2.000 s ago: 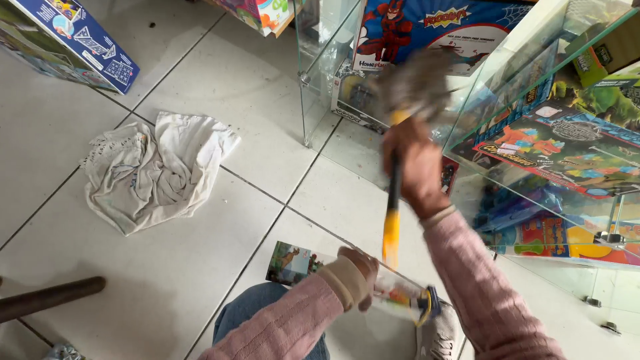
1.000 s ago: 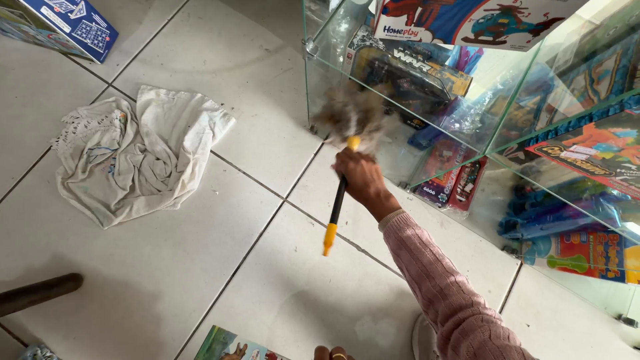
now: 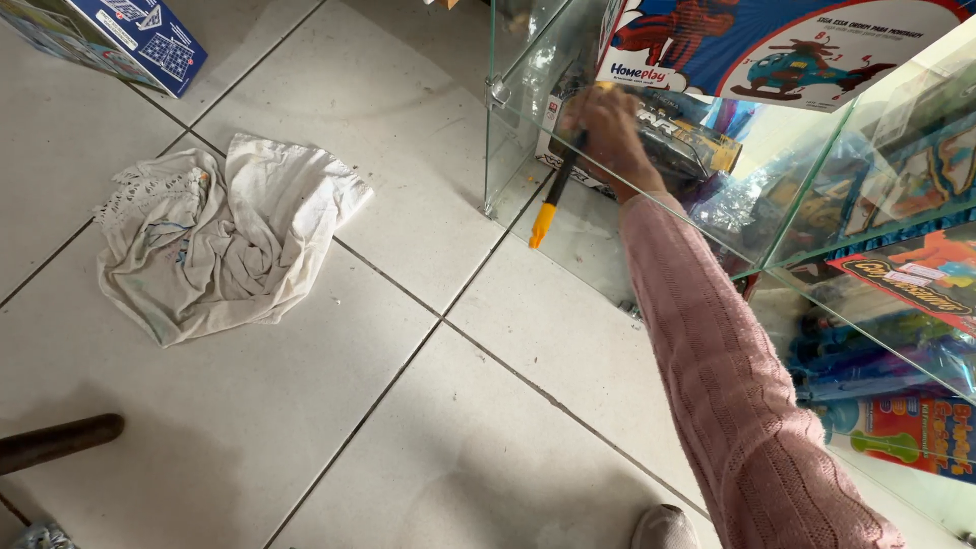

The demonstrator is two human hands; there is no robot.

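Note:
My right hand (image 3: 610,137) is inside the lower compartment of a glass display case, closed around the black and yellow handle of a duster (image 3: 560,179). The handle slants down toward the floor with its yellow end lowest; the fluffy head is hidden behind my hand and the boxes. Just behind my hand lies a dark boxed toy (image 3: 671,145) with a yellow corner. Above it a red and blue toy box (image 3: 755,46) juts out over the glass edge. My left hand is out of view.
A crumpled white cloth (image 3: 221,236) lies on the tiled floor at the left. A blue box (image 3: 152,46) stands at the upper left, a dark rod-like leg (image 3: 61,442) below. Glass shelf edges (image 3: 816,183) and packaged toys (image 3: 915,435) are at the right; a shoe (image 3: 663,528) is at the bottom.
My right hand has moved from in front of the glass case into its lower compartment, with the duster. My left hand and the picture-covered package near it have gone out of view.

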